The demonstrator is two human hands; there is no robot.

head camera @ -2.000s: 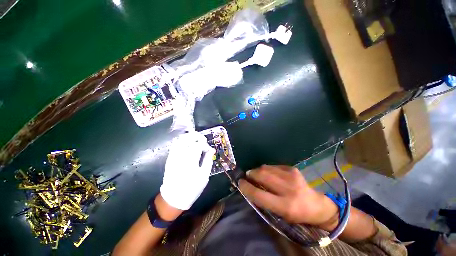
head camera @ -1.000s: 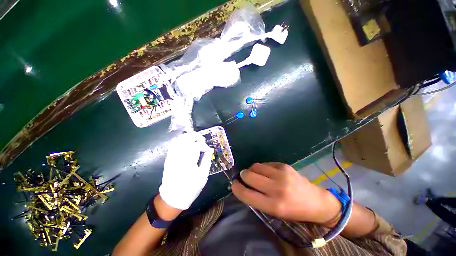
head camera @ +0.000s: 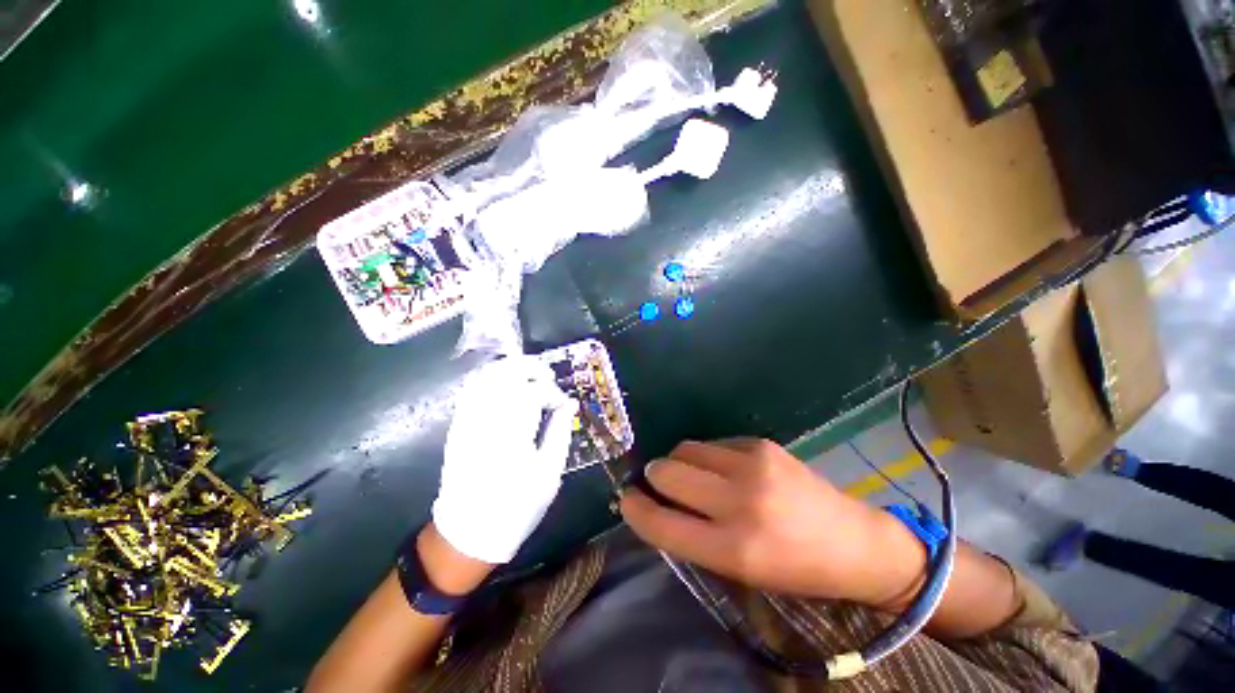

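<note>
An open white socket housing with a circuit board (head camera: 592, 393) lies on the dark-green bench. My left hand (head camera: 504, 454), in a white glove, holds this housing at its left side and covers part of it. My bare right hand (head camera: 738, 515) grips the dark handle of a soldering iron (head camera: 607, 447); its thin metal end points into the housing. The exact tip contact is too small to tell. A second open housing (head camera: 396, 264) lies further up, beside bagged white power cords (head camera: 562, 203) with white plugs (head camera: 700, 148).
Several blue disc components (head camera: 675, 272) lie right of the housings. A tangled heap of brass strips (head camera: 163, 542) lies at the left. A cardboard tray (head camera: 935, 176) and black box (head camera: 1138, 122) stand at the upper right. Another carton (head camera: 1056, 372) and a person's legs (head camera: 1165, 555) show beyond the bench edge.
My right hand and the iron have shifted slightly left. My left hand stays on the housing. A person's legs have come further into view at the lower right.
</note>
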